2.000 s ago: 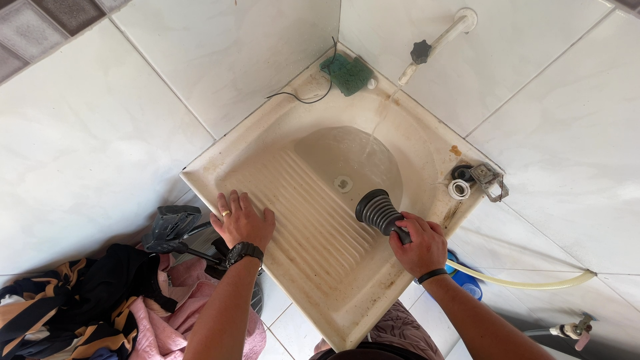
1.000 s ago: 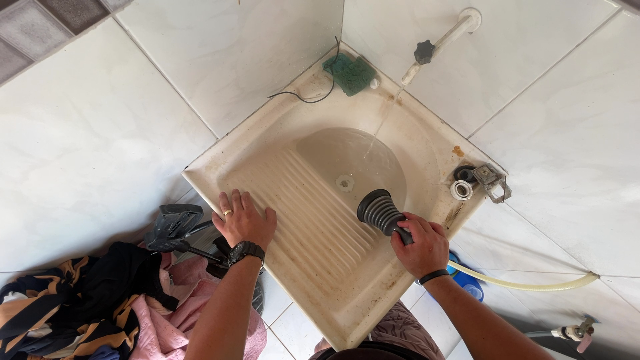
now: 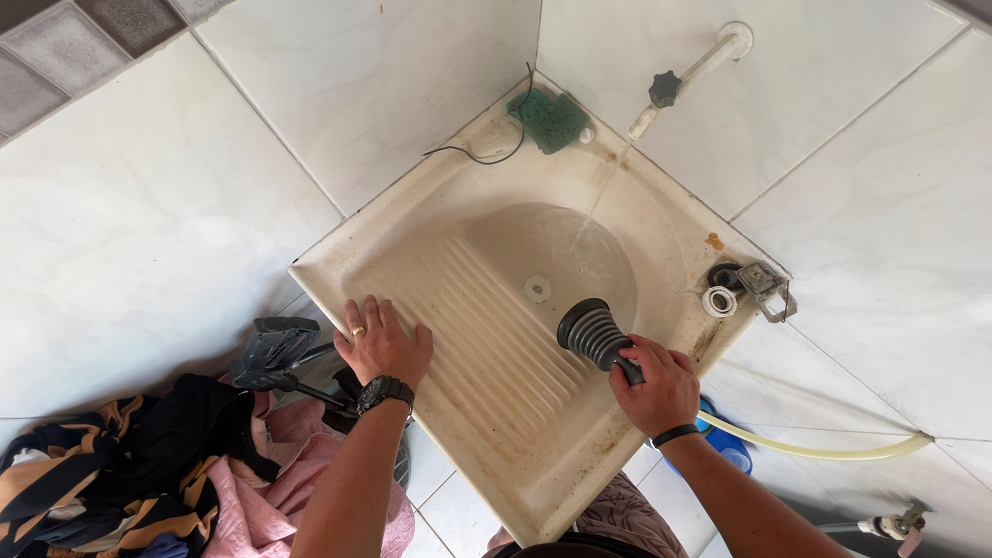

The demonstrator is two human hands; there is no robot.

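A corner laundry sink (image 3: pixel 496 504) with a ribbed washboard slope (image 3: pixel 473 341) holds water in its round basin. My right hand (image 3: pixel 659 387) grips the handle of a black bellows plunger (image 3: pixel 593 335), whose cup is tilted over the basin's near right edge. My left hand (image 3: pixel 385 341), with a ring and a black watch, lies spread on the sink's left rim and holds nothing. A round drain fitting (image 3: pixel 537 289) shows under the water. A thin stream runs from the wall faucet (image 3: pixel 664 89) into the basin.
Green scouring sponges (image 3: pixel 552 122) and a dark wire (image 3: pixel 496 161) lie at the back corner. At the right corner are a white plastic ring (image 3: pixel 719 301), a black ring and a metal bracket (image 3: pixel 766 288). Clothes (image 3: pixel 116 465) are heaped lower left; a pale hose (image 3: pixel 821 449) is lower right.
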